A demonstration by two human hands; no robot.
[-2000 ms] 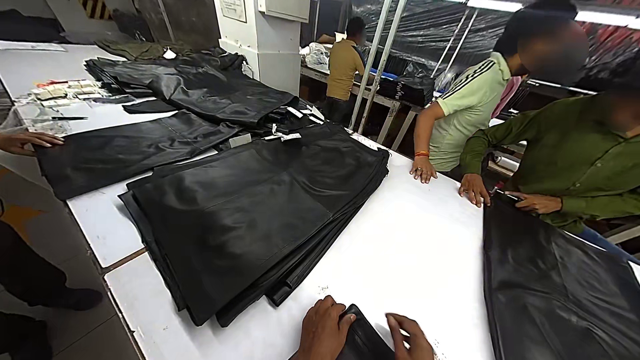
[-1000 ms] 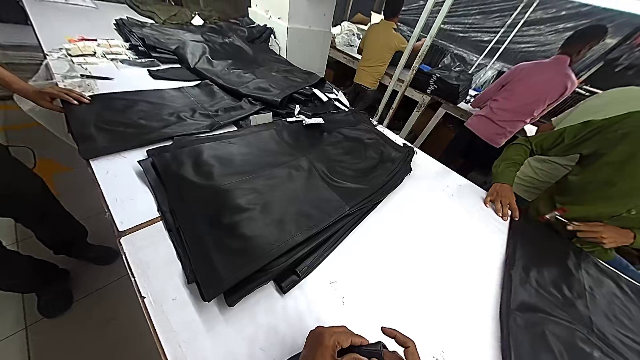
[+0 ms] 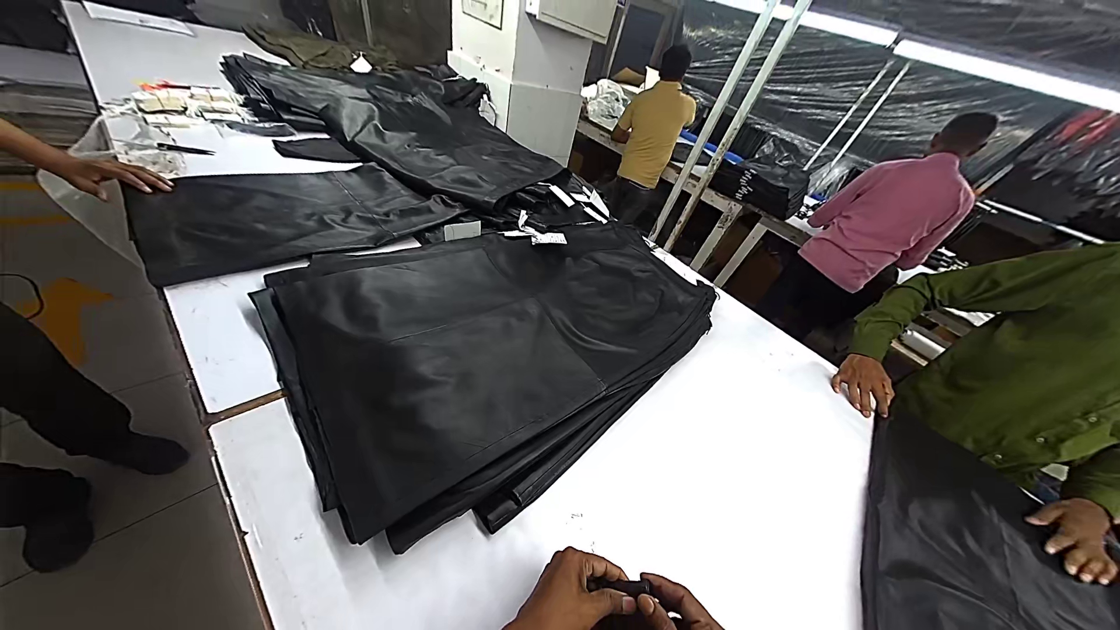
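Note:
At the bottom of the head view, my left hand (image 3: 564, 591) and my right hand (image 3: 669, 604) come together, fingers pinching a small dark item (image 3: 619, 586) that looks like a folded edge of black material. Most of it is hidden by the fingers and the frame's edge. Beyond my hands lies a stack of black leather-like garments (image 3: 455, 350), laid flat, with white tags (image 3: 547, 237) at its far edge.
A person in green (image 3: 1006, 350) touches another black garment (image 3: 980, 534) at the right. A person's hand (image 3: 109, 172) rests by a black panel (image 3: 271, 214) at the left. More garments (image 3: 420, 122), thread snips (image 3: 179, 149) and small packets (image 3: 188, 103) lie farther along the white table (image 3: 691, 472).
My hands have drawn together around the dark item, which showed more of itself two seconds ago. A person in light green has gone from beside the one in dark green.

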